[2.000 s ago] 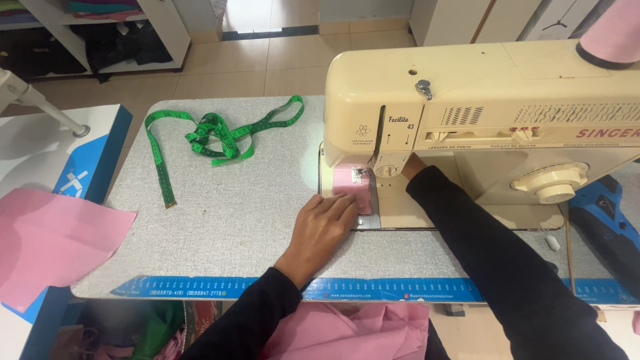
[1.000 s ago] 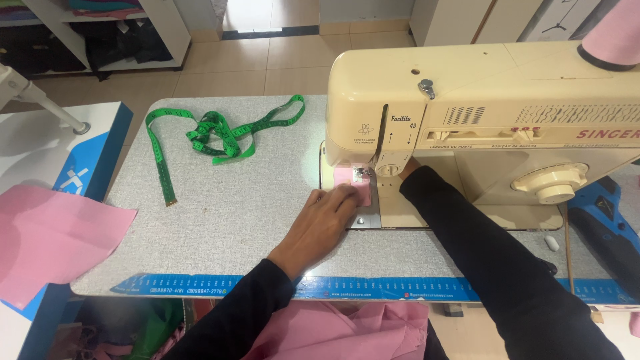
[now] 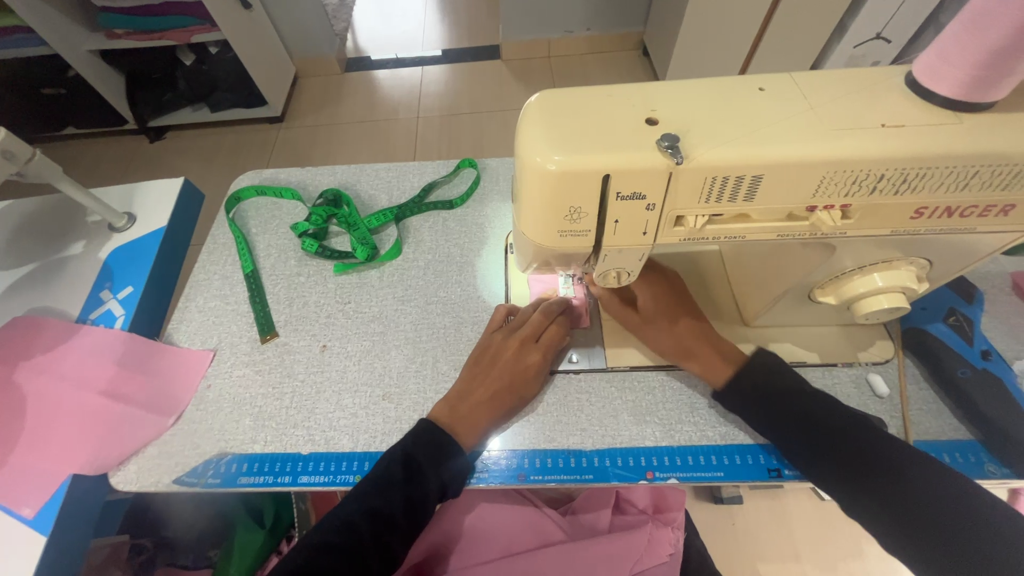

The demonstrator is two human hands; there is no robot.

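Note:
A cream Singer sewing machine (image 3: 608, 144) stands on the grey table. Beneath its presser foot (image 3: 567, 285) lies a small piece of pink fabric (image 3: 544, 284). My left hand (image 3: 512, 360) rests on the near part of that fabric, fingertips just in front of the foot, pressing it flat. To the right of the needle area is my right hand (image 3: 668, 316), its fingertips close beside the foot and partly behind the machine's head; whether they pinch anything cannot be seen. A cone of pink thread (image 3: 968, 52) sits on top of the machine.
A green tape measure (image 3: 336, 228) lies tangled left of the machine. Pink cloth (image 3: 88, 400) overlaps the table's left side, and more pink fabric (image 3: 552, 536) is at my lap. A blue ruler strip (image 3: 560, 468) runs along the front edge. A blue-and-black tool (image 3: 960, 344) lies at right.
My right hand, mostly hidden behind the machine's head before, has come nearer and now shows beside the presser foot. My left hand stays at the pink fabric.

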